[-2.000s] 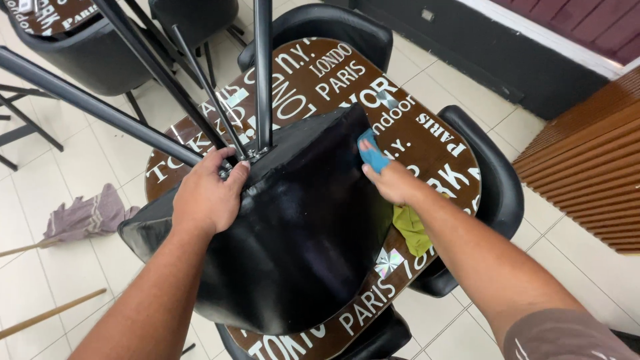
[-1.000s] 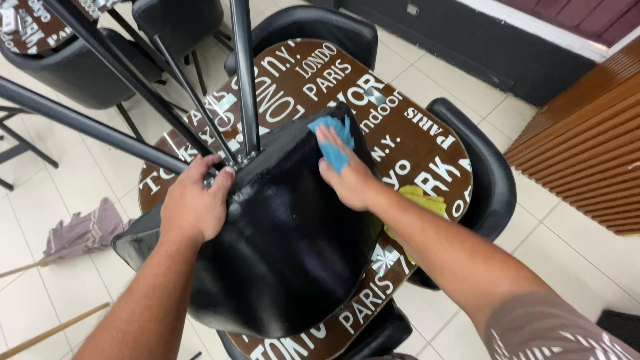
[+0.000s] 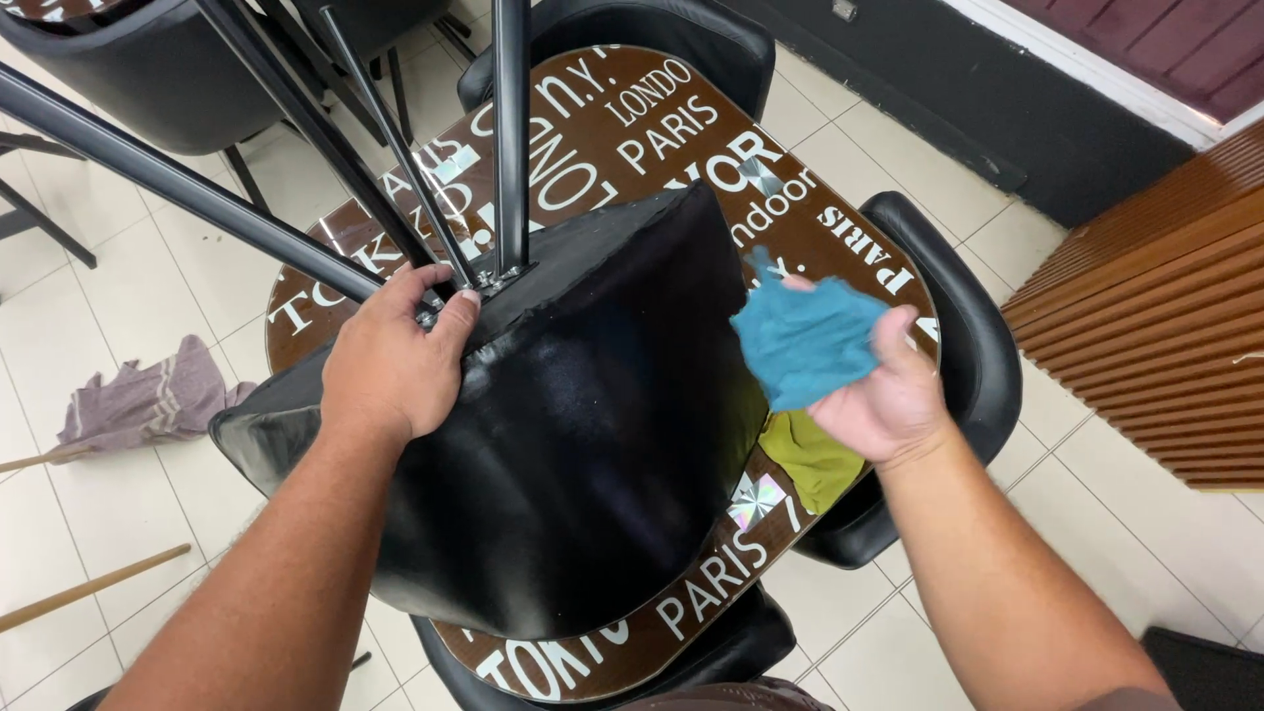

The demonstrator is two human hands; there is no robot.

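Note:
A black upholstered chair (image 3: pixel 583 425) lies tipped over on a brown table (image 3: pixel 632 148) printed with white lettering, its black metal legs pointing up and away. My left hand (image 3: pixel 400 351) grips the chair at the base of the legs, by the bolted bracket. Off the chair's right side, my right hand (image 3: pixel 889 395) holds a blue cloth (image 3: pixel 810 341), palm turned up, the thumb on the cloth's edge. A yellow-green cloth (image 3: pixel 810 459) lies on the table just below it, partly hidden by the hand and the chair.
Black chairs (image 3: pixel 948 326) surround the table, with another (image 3: pixel 148 79) at upper left. On the tiled floor at left are a greyish cloth (image 3: pixel 153 395) with a wooden stick at it and a second wooden stick (image 3: pixel 94 588). A slatted wooden panel (image 3: pixel 1155 296) stands at right.
My right hand has moved off the chair's surface to the right with the blue cloth and turned palm up. My left hand stays at the leg base.

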